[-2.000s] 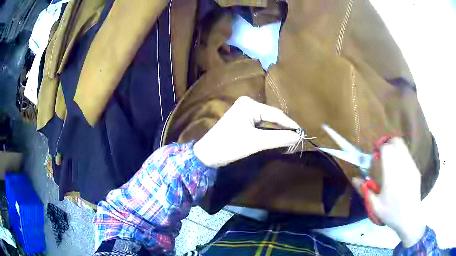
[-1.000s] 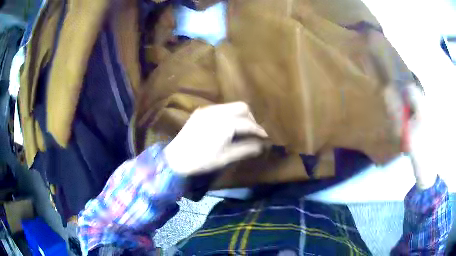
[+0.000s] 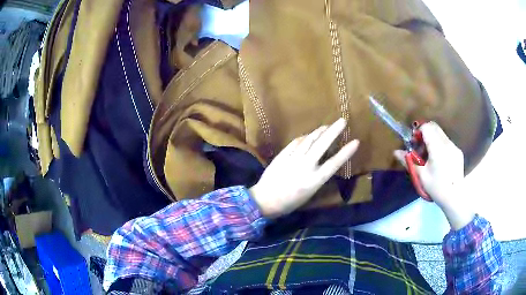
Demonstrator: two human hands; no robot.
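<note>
A tan-brown garment (image 3: pixel 288 75) with dark patches lies spread in front of me, with several pale topstitched seams. My left hand (image 3: pixel 305 170) rests on its lower part, fingers spread, fingertips beside the middle stitched seam; no thread shows in it. My right hand (image 3: pixel 438 167) holds scissors (image 3: pixel 404 133) by the red handles. Their blades look closed and point up and left, over the brown cloth right of that seam. Whether the blades touch the cloth I cannot tell.
Brown and dark garments (image 3: pixel 104 155) hang in folds at the left. The white table (image 3: pixel 490 40) shows at the right and front. A blue bin (image 3: pixel 63 265) and a cardboard box (image 3: pixel 33 227) stand low at the left. Dark-green plaid cloth (image 3: pixel 323 259) covers my lap.
My left hand has gone from pinching thread ends to lying spread on the cloth. The scissors, earlier open near it, are now closed. The garment has shifted left in view.
</note>
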